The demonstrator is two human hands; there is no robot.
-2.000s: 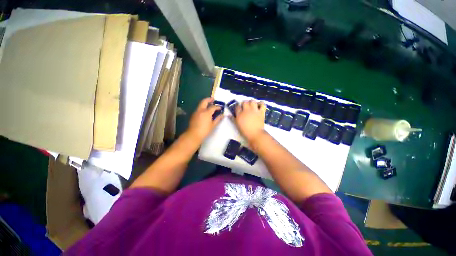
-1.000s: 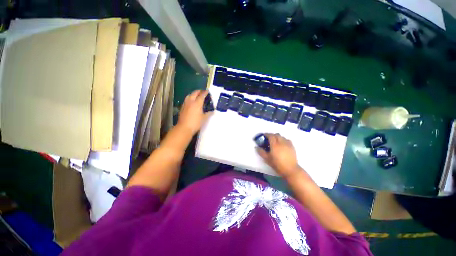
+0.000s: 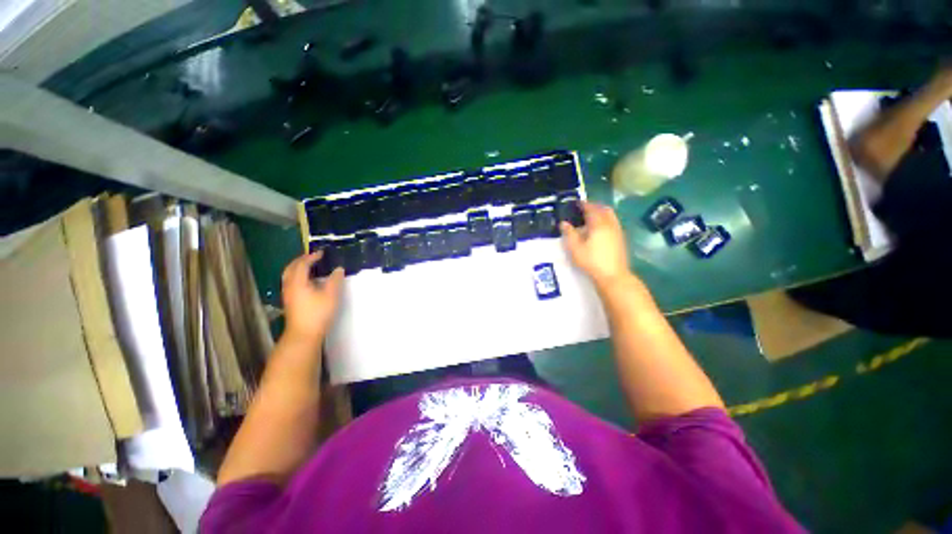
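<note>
A white-faced board [image 3: 449, 322] lies on the green bench. Black plastic housings [image 3: 446, 193] fill a tight row along its far edge. A second, uneven row [image 3: 454, 241] runs just nearer to me. My left hand [image 3: 309, 297] has its fingers and thumb around the left end housing of this row. My right hand [image 3: 598, 244] has its fingers and thumb around the right end housing. The fingers partly hide these end pieces. One loose housing with a pale centre [image 3: 546, 281] lies on the board near my right hand.
A pale bottle [image 3: 651, 165] and a few set-aside housings [image 3: 685, 231] are right of the board. Stacked boards [image 3: 63, 355] stand at left, below a grey beam [image 3: 157, 148]. Another person's arm [image 3: 902, 127] is over boards at far right. Dark parts lie across the bench's far side.
The view has turned, and the board appears tilted the other way. My right hand has let go of the loose housing and moved to the row's right end. My left hand is at its left end.
</note>
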